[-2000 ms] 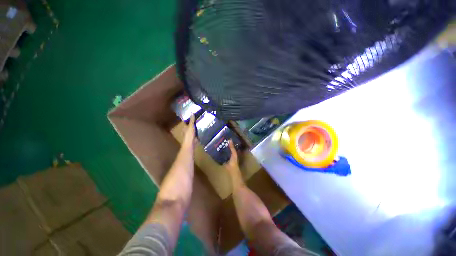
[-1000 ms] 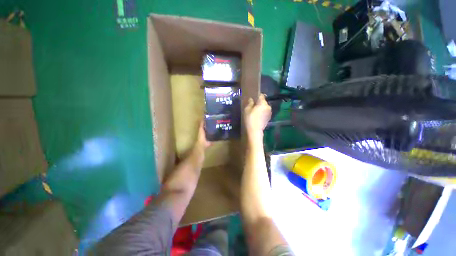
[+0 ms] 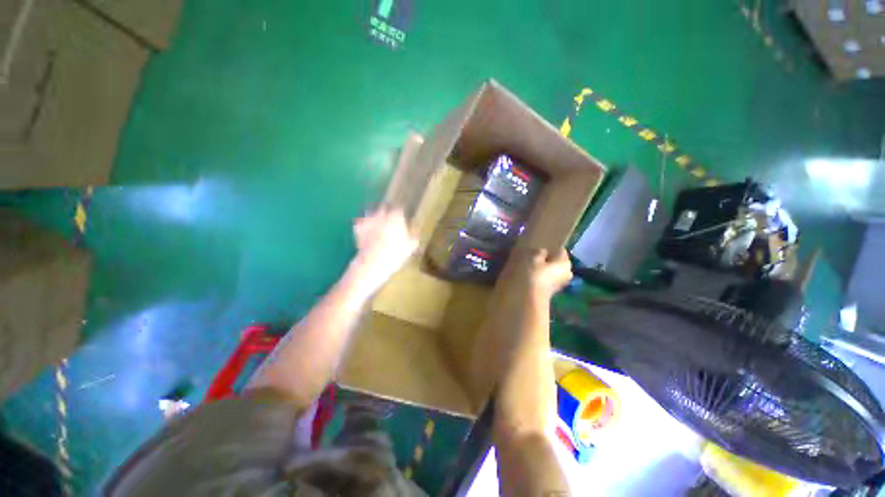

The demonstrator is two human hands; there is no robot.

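An open brown shipping carton (image 3: 412,361) stands tilted in front of me. Three black product boxes (image 3: 497,219) with red and white print lie in a row inside it, along its right side. The yellowish carton bottom shows beside them. My left hand (image 3: 385,238) is at the carton's left wall, slightly blurred, with its fingers at the outer side. My right hand (image 3: 550,273) grips the top edge of the right wall.
A blue tape dispenser with a yellow roll (image 3: 594,410) lies on the shiny table (image 3: 631,456) at lower right. A black fan (image 3: 747,388) is beside it. A red stool (image 3: 233,364) is at lower left. Brown cartons (image 3: 58,107) are at far left.
My left hand has left the product boxes and moved to the carton's left wall. My right hand stays on the right wall. The carton appears turned clockwise in view.
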